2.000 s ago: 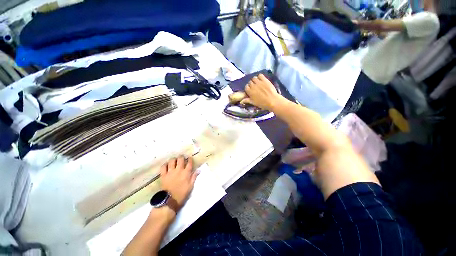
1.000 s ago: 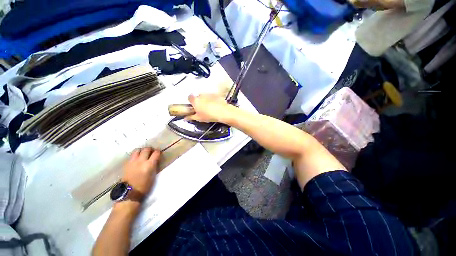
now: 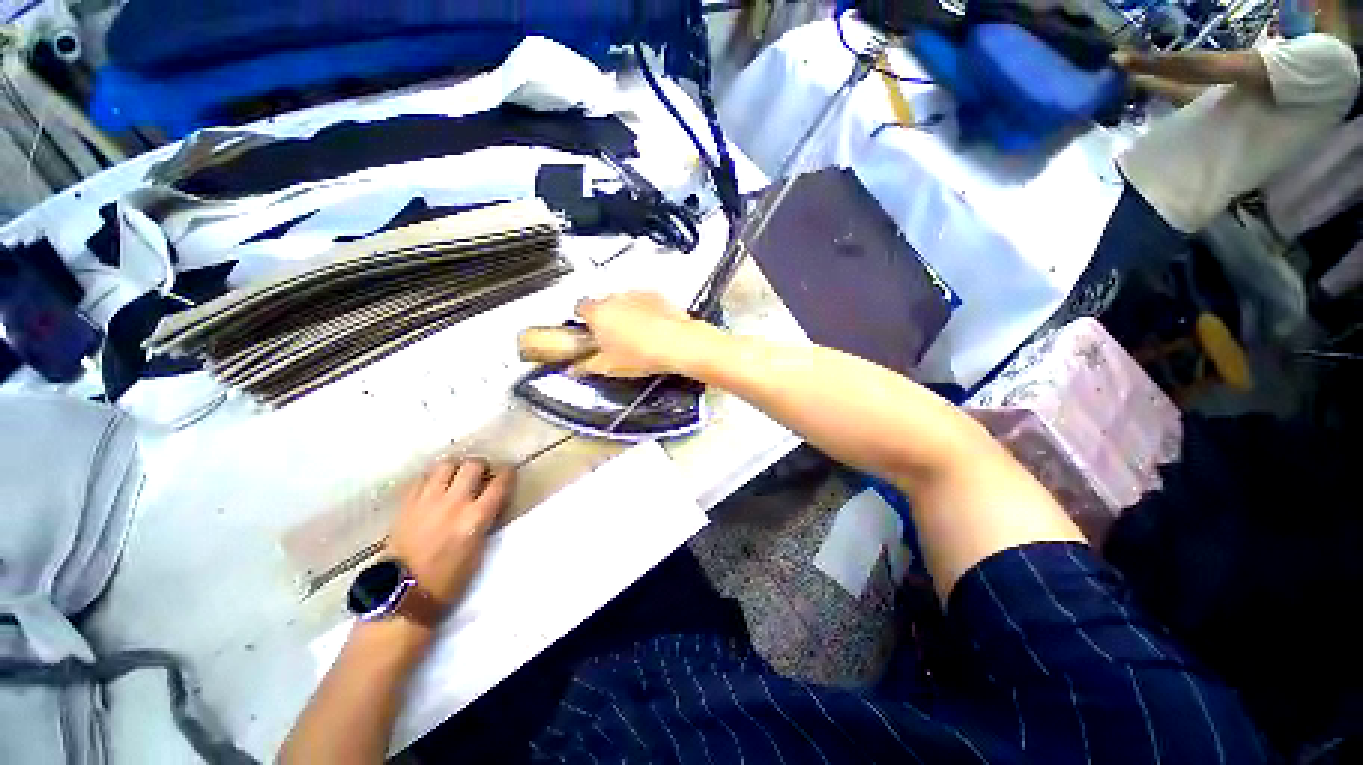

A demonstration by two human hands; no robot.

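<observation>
A steam iron (image 3: 616,404) with a tan handle stands on the right part of a beige-grey fabric strip (image 3: 347,523) on the pale table. My right hand (image 3: 628,336) is closed around its handle. My left hand (image 3: 449,519) lies on the strip to the left of the iron, fingers bent; whether it grips the fabric is hidden. A white card (image 3: 598,546) lies along the strip's near side. A dark line runs lengthwise along the strip.
A stack of strips (image 3: 389,299), black-handled scissors (image 3: 665,221) and black and white scraps lie behind. Grey panels (image 3: 60,523) are piled left. A dark mat (image 3: 852,277) and a pink wrapped bundle (image 3: 1099,419) are right. Another person (image 3: 1233,127) is at the back right.
Over two seconds, my right hand brought the iron from the dark mat left onto the strip. My left hand moved left along the strip. Since one second ago, mainly the camera view has shifted.
</observation>
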